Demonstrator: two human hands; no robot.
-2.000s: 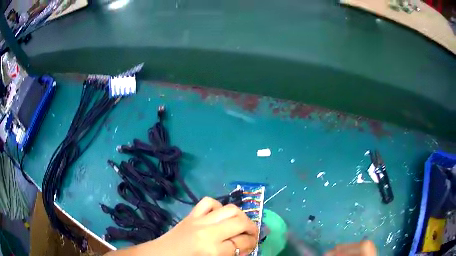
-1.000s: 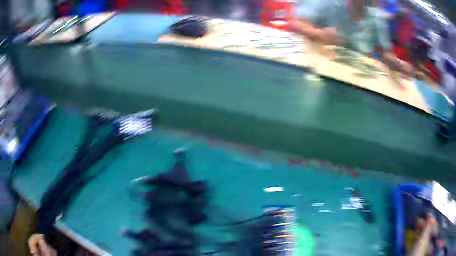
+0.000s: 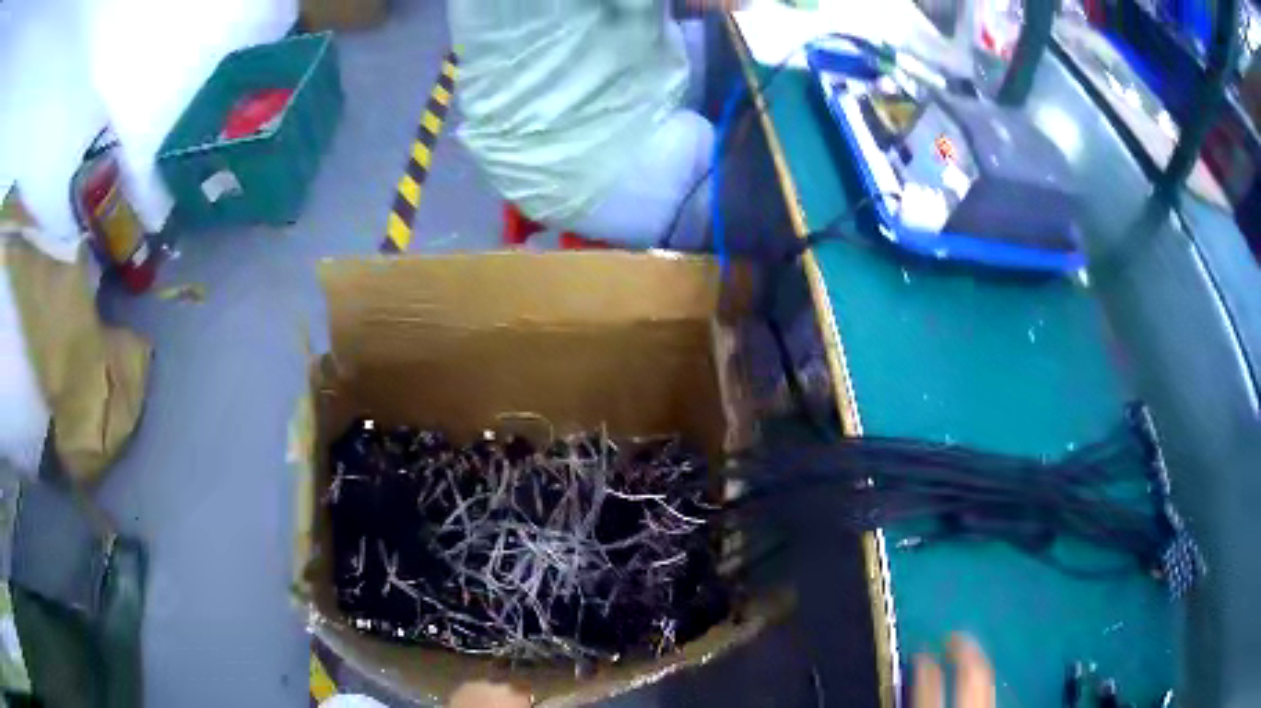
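A brown cardboard box (image 3: 526,291) stands open at centre, holding black cables (image 3: 380,533) with thin pale ends in a tangle. A bundle of black cables (image 3: 954,484) runs from the box's right side across the bench edge to a board panel (image 3: 1180,553) at right. My left hand (image 3: 487,694) shows only as a small piece at the bottom edge, by the box's near rim; its fingers are hidden. My right hand (image 3: 954,675) shows only fingertips over the green bench at the bottom edge; whether it holds anything is not visible.
The green bench (image 3: 954,346) has a pale front edge right of the box. A blue tray (image 3: 968,249) with a grey-black device sits at its far part. A seated person (image 3: 581,125) is beyond the box. A green crate (image 3: 256,138) and fire extinguisher (image 3: 114,215) stand left.
The view has swung left from the soldering spot to the floor box. My left hand has left the board panel, and the coiled cables and green disc are out of view.
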